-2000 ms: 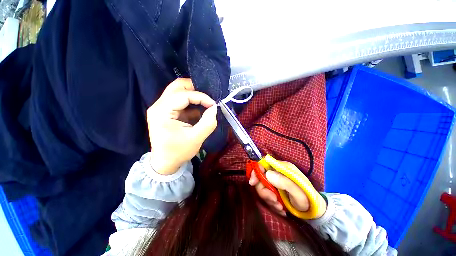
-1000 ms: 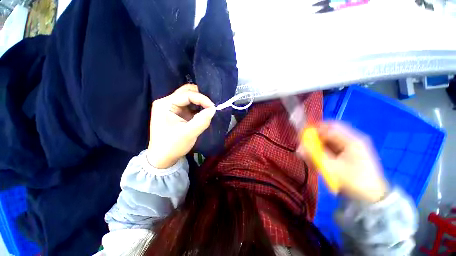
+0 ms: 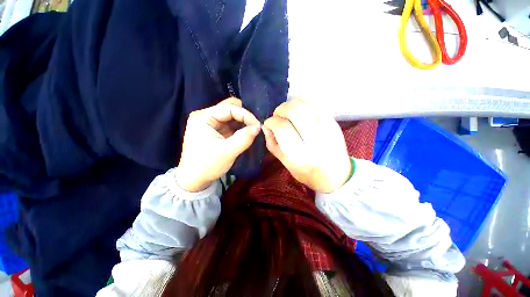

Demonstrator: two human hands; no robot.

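The navy garment (image 3: 128,87) hangs over the table edge and lap at the left and centre. My left hand (image 3: 218,142) pinches thumb and forefinger together at the garment's edge. My right hand (image 3: 308,142) pinches at the same spot, its fingertips almost touching the left ones. The white cord loop is hidden between or behind the fingers. The scissors (image 3: 433,32) lie on the table at the upper right, yellow and red handles toward me, out of both hands.
The white table (image 3: 348,64) has a ruled front edge (image 3: 453,103). Dark scraps (image 3: 507,36) lie at its upper right. A blue crate (image 3: 441,180) stands below the table at right. A red checked apron (image 3: 279,188) covers the lap. A red object (image 3: 502,281) is on the floor at lower right.
The right hand has put the scissors on the table and come back to the left hand's fingertips. The white loop, visible before, is now covered. The left hand keeps its pinch.
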